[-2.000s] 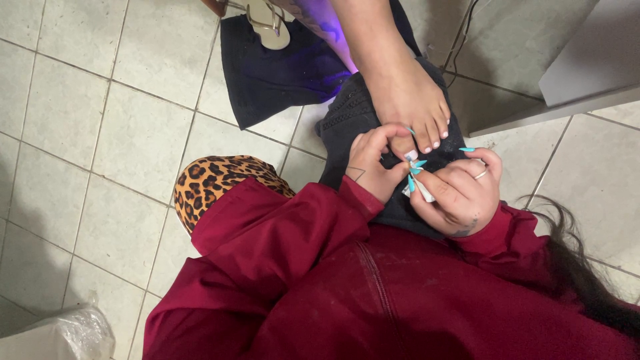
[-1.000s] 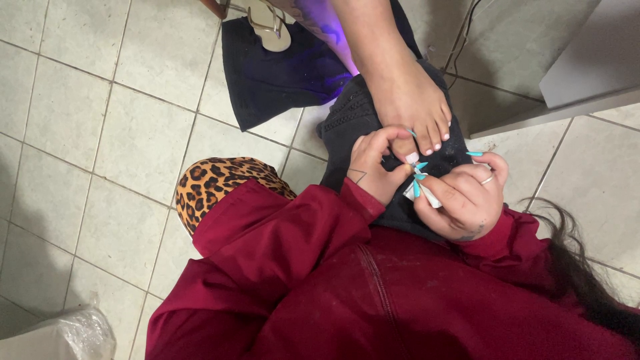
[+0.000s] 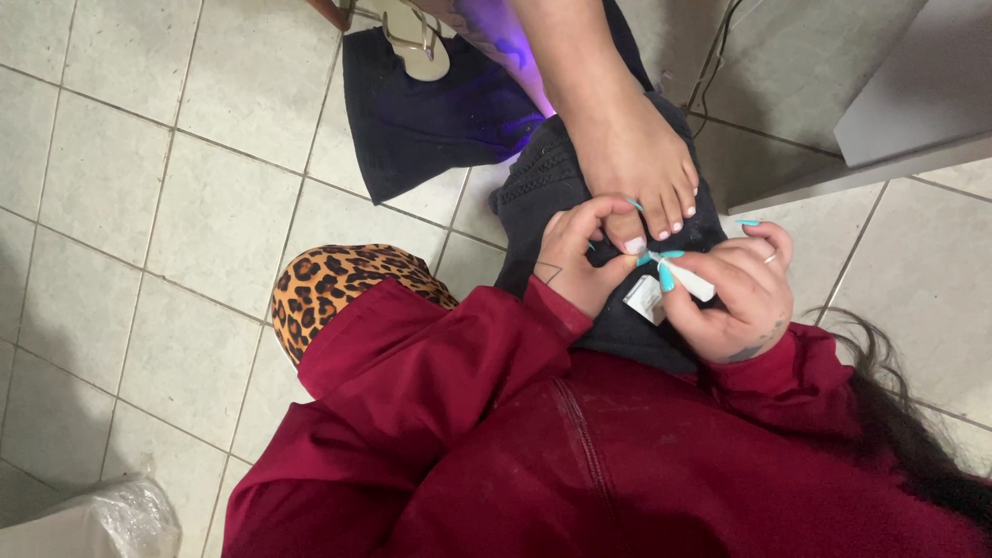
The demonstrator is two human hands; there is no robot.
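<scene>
Another person's bare foot (image 3: 635, 155), its toenails whitish, rests on a black towel (image 3: 535, 186) over my lap. My left hand (image 3: 581, 252) grips the big toe (image 3: 624, 229) between thumb and fingers. Between the thumb and fingers of my right hand (image 3: 732, 298) is a small white tapered tool (image 3: 690, 279), perhaps a nail polish brush by its cap; its tip is close to the edge of the big toenail (image 3: 635, 246). A small white label or tag (image 3: 645, 300) with writing lies on the black cloth under my right hand.
A beige flip-flop (image 3: 422, 58) lies on a dark cloth (image 3: 426, 124) on the tiled floor, near purple light. At the right stands a grey furniture panel (image 3: 922, 93), with a thin cable (image 3: 717, 70) beside it. Clear plastic wrap (image 3: 136, 515) is at the lower left.
My right hand has shifted slightly, and the white tag below it now shows more plainly. My left hand stays at the big toe.
</scene>
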